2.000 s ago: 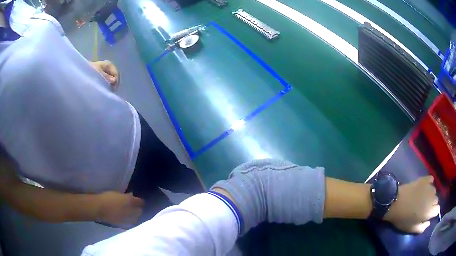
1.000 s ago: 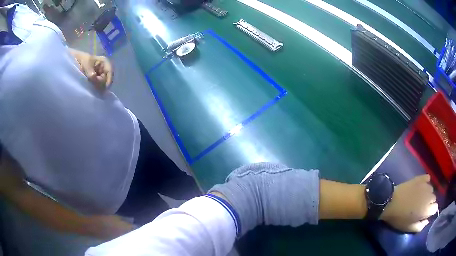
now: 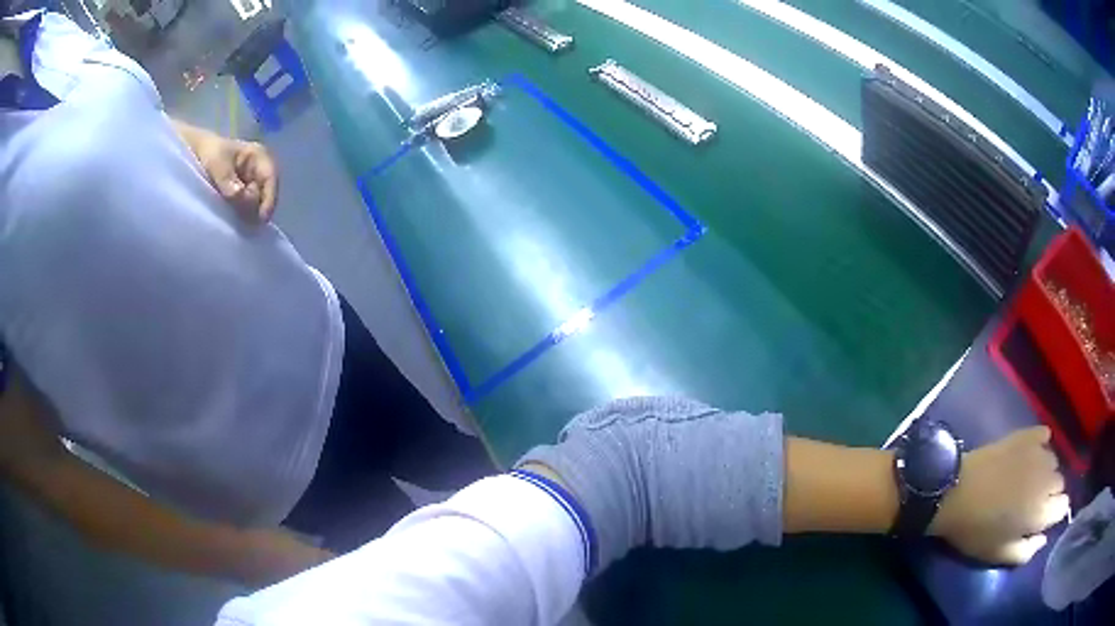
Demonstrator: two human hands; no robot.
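My left hand (image 3: pixel 1005 499) rests at the right edge of the view on a dark glossy surface, back of the hand up. Its fingers are bent away from the camera, so what they hold, if anything, is hidden. A black round smartwatch (image 3: pixel 932 460) is on the left wrist, above a grey sleeve cover (image 3: pixel 685 477). A crumpled white wipe (image 3: pixel 1082 563) lies just right of the hand, cut by the edge. A red parts bin (image 3: pixel 1076 330) with small copper-coloured pieces stands just beyond the hand. My right hand is out of the picture.
A dark ribbed block (image 3: pixel 948 177) stands behind the bin. A silver module strip (image 3: pixel 652 102) lies on the green bench (image 3: pixel 795 269). Another strip (image 3: pixel 452 108) and a white oval object (image 3: pixel 459 124) lie by the blue tape rectangle. A person in a pale shirt (image 3: pixel 183 294) is at the left.
The silver strip has shifted slightly right and down on the bench. The other person's lower arm has moved and the raised hand has shifted a little. My left hand is nearly unchanged.
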